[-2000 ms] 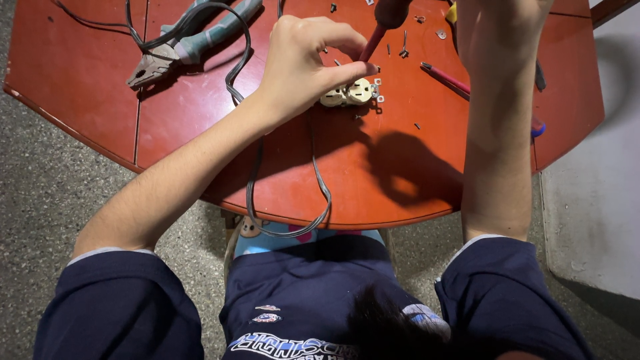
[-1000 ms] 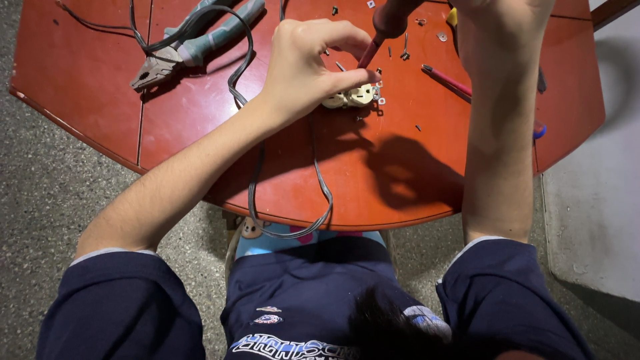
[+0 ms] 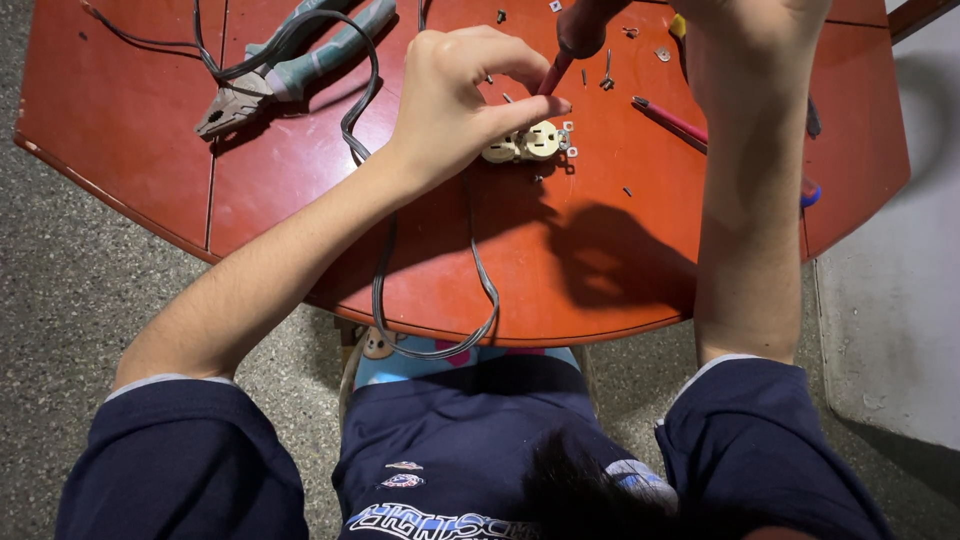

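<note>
My left hand [image 3: 457, 97] has its thumb and index finger closed around the red shaft of a screwdriver [image 3: 555, 73], just above a cream duplex electrical outlet [image 3: 541, 141]. The outlet lies face up on the red table, its metal mounting strap showing at the right end and its left part partly covered by my hand. The screwdriver's dark red handle rises to the top edge of the view. Up at the top right is my right hand [image 3: 750, 45], its fingers cut off by the frame, so its hold on the handle cannot be made out.
Combination pliers [image 3: 292, 71] with grey-green handles lie at left under a dark cord [image 3: 373, 79], which loops over the front edge of the red wooden table [image 3: 600, 322]. A second red screwdriver [image 3: 670, 120] lies by my right wrist. Small screws [image 3: 607, 82] and metal bits are scattered around.
</note>
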